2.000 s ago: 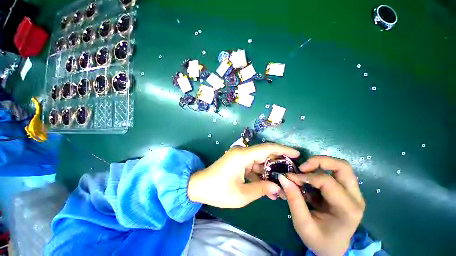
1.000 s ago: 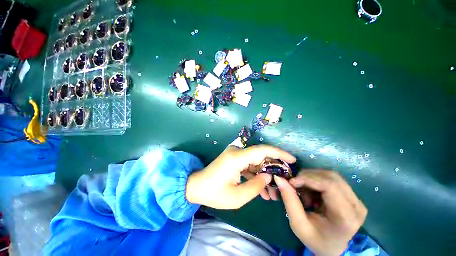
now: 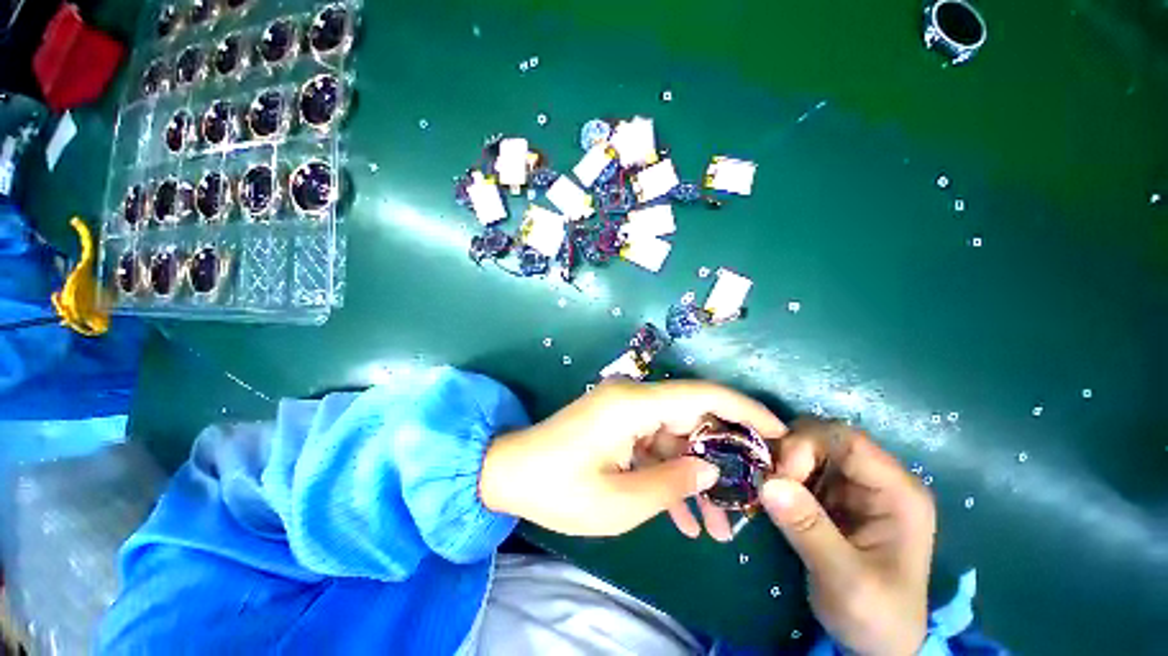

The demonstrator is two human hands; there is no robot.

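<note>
My left hand (image 3: 615, 461) holds a round watch case (image 3: 730, 464) with a rose-gold rim and a dark inside, tilted, between its thumb and fingers. My right hand (image 3: 852, 525) is at the right side of the case, thumb and fingertips at its rim. Whether it holds a tool or small part is hidden by the fingers. Beyond the hands is a pile of circuit board assemblies with white battery pouches (image 3: 570, 196). A separate one (image 3: 728, 295) lies nearer the hands, and another (image 3: 626, 364) lies just above my left hand.
A clear blister tray (image 3: 288, 308) with rows of round cases is at the left. A yellow tool (image 3: 82, 288) and a red bin (image 3: 77, 62) are beside it. A silver-rimmed ring (image 3: 956, 28) lies at the upper right. Tiny white squares are scattered over the green mat (image 3: 1063, 295).
The case has turned in my left hand, so its dark inside shows more. My right fingertips have shifted from its front to its right side. The whole view has shifted slightly.
</note>
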